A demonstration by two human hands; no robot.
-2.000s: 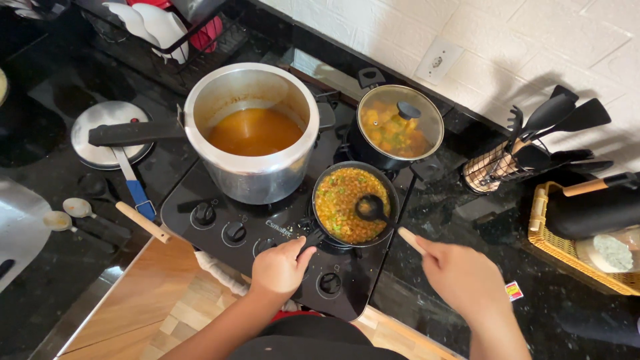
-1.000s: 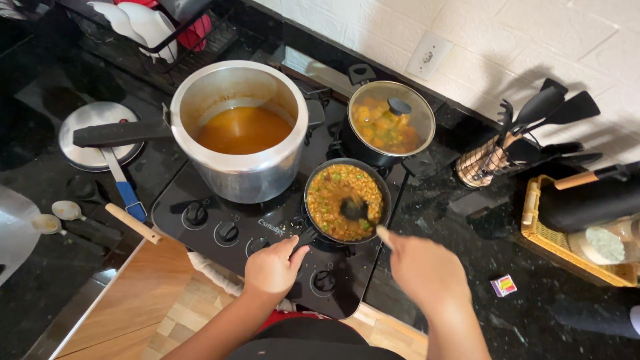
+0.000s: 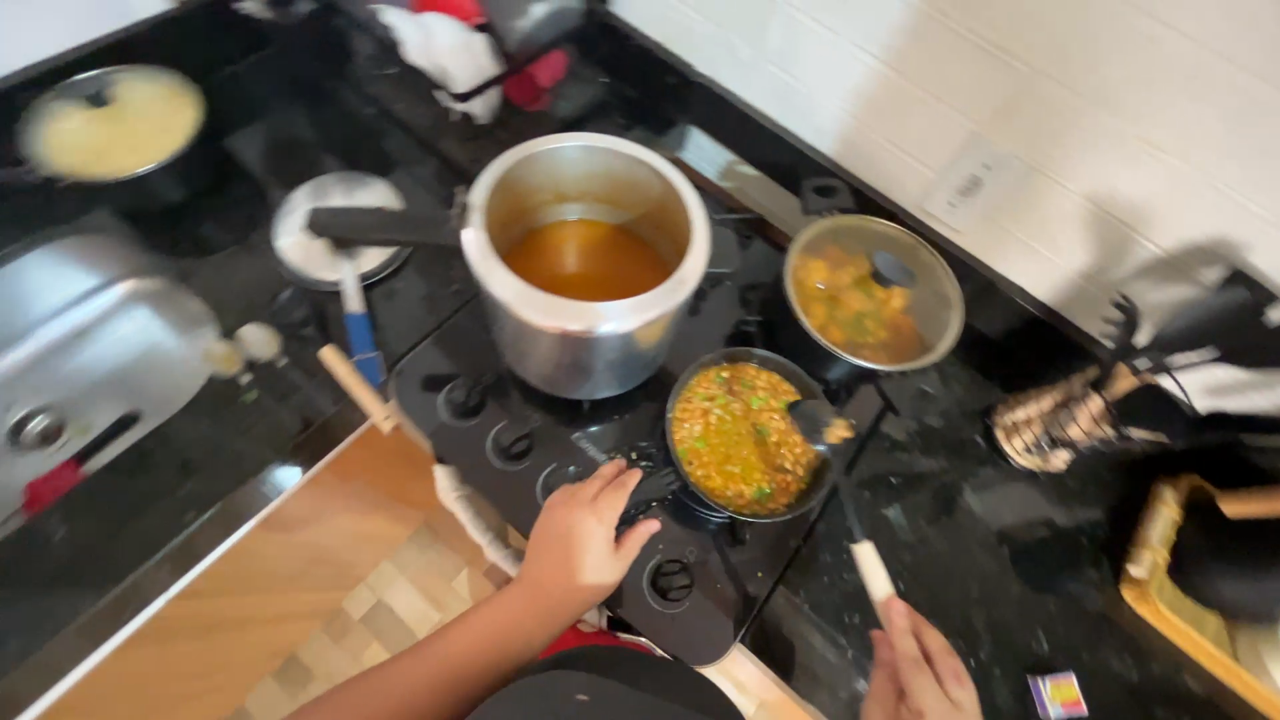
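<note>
A small black pan (image 3: 745, 435) of beans or lentils in orange sauce with green bits sits on the front right of the cooktop. My left hand (image 3: 590, 540) is at its black handle, fingers partly spread; whether they close on it is unclear. In my right hand (image 3: 920, 665) is the pale handle of a black ladle (image 3: 820, 422), its bowl over the pan's right rim with some food on it. Left of the pan, a large aluminium pressure cooker pot (image 3: 588, 270) holds orange-brown broth. Behind, a glass-lidded pot (image 3: 873, 292) holds chunky orange food.
A round metal lid (image 3: 340, 230) lies under the cooker's long handle. Left are a steel sink (image 3: 110, 350) and a pot of pale yellow food (image 3: 112, 120). To the right stand a utensil holder (image 3: 1045, 420), a wicker basket (image 3: 1150, 560) and a small matchbox-like box (image 3: 1058, 695).
The ladle has come up out of the food to the pan's right rim, and my right hand has moved toward me. My left hand stays by the pan handle. The view has shifted left.
</note>
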